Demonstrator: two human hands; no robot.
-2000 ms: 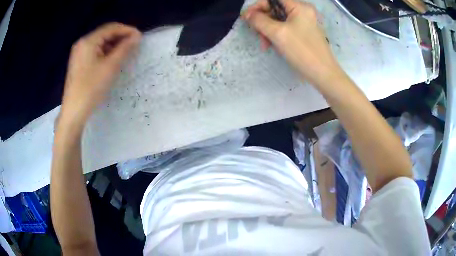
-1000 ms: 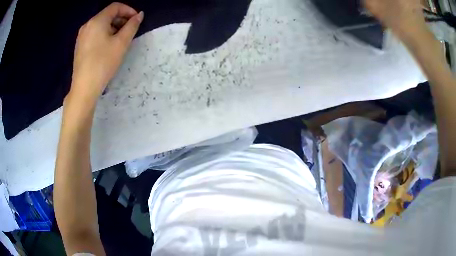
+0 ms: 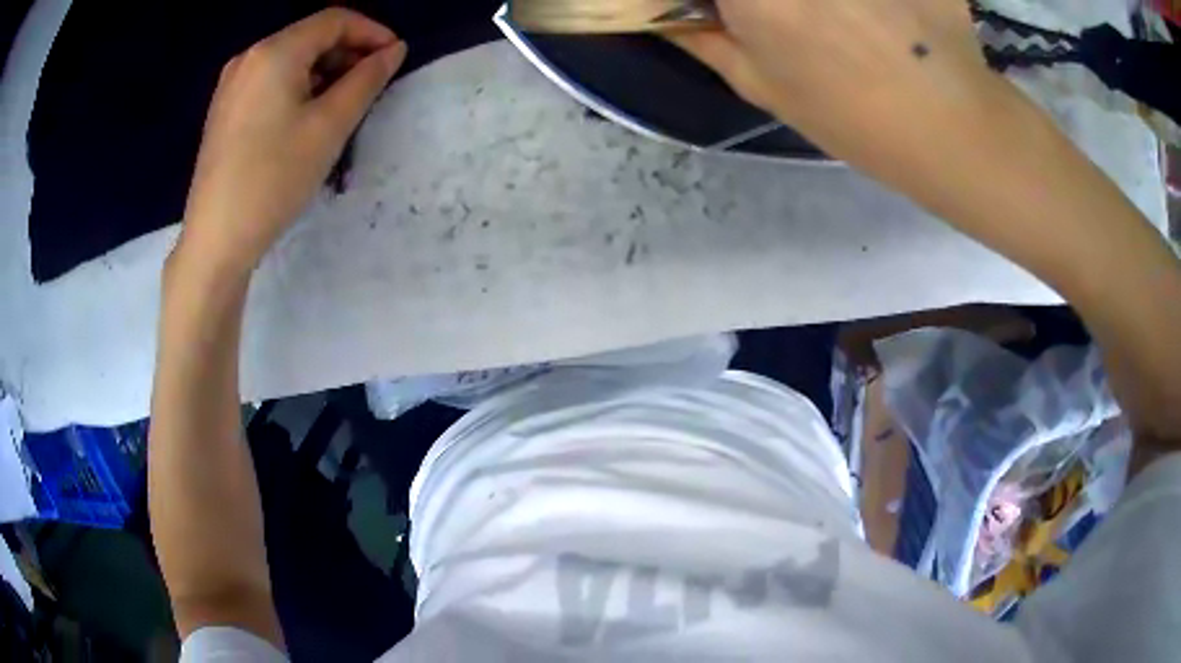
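A black fabric panel (image 3: 117, 143) lies at the upper left on the white-covered table (image 3: 518, 259). My left hand (image 3: 292, 123) is over the panel's near edge with thumb and fingertips pinched together. Any tape between them is too fine to make out. My right hand (image 3: 842, 52) is closed on the pale wooden handle of the iron (image 3: 648, 93), at the upper centre. The iron's pointed tip faces left, by the panel's curved edge, and its body hides part of that edge.
Dark lint specks are on the cover. A braided cord (image 3: 1030, 42) runs behind the iron at the upper right. A clear plastic bag (image 3: 557, 372) hangs at the front edge. A plastic-lined bin (image 3: 952, 402) is below right, a blue crate (image 3: 84, 469) below left.
My right hand has left the curved fabric edge, reached right and come back left holding the iron. My left hand stopped moving about and stays pinched at the panel edge. The view has shifted slightly.
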